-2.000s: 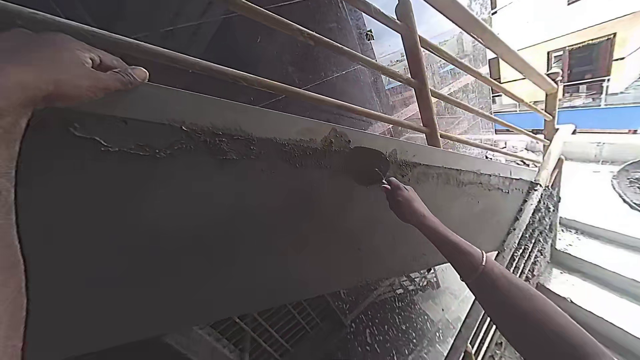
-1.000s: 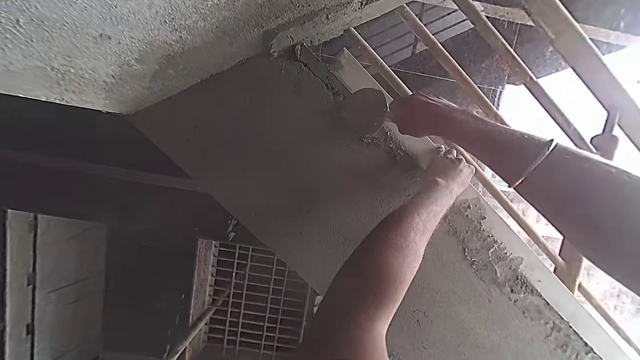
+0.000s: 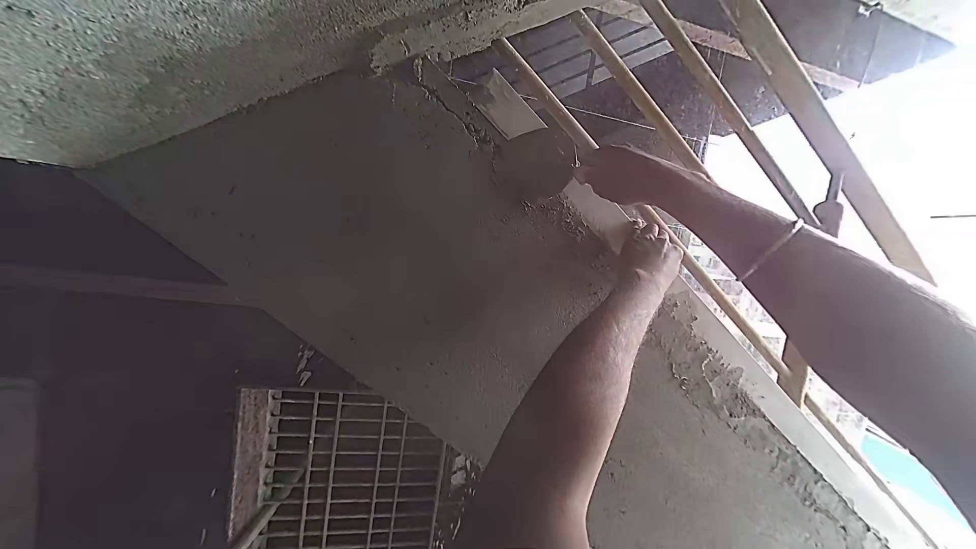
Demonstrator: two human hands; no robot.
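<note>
My right hand [image 3: 625, 174], with a band on its wrist, grips a rounded trowel [image 3: 534, 164] by its handle end. The blade lies against the upper edge of a grey plastered wall [image 3: 366, 252]. My left hand [image 3: 653, 252] is just below and right of it, its fingers curled over a pale straight strip [image 3: 598, 213] along that edge. Rough wet mortar [image 3: 713, 374] lines the wall beside the strip, lower right. The trowel's handle is mostly hidden in my right hand.
Slanting metal railing bars [image 3: 644, 91] run close beside both hands. A rough concrete underside [image 3: 191, 69] overhangs at upper left. Below the wall are a metal grille [image 3: 343, 457] and a pole [image 3: 267, 511] leaning in front of it.
The view has swung and tilted strongly since two seconds ago. My left hand, then far from the trowel, is now close beside my right hand. The trowel has stayed in my right hand.
</note>
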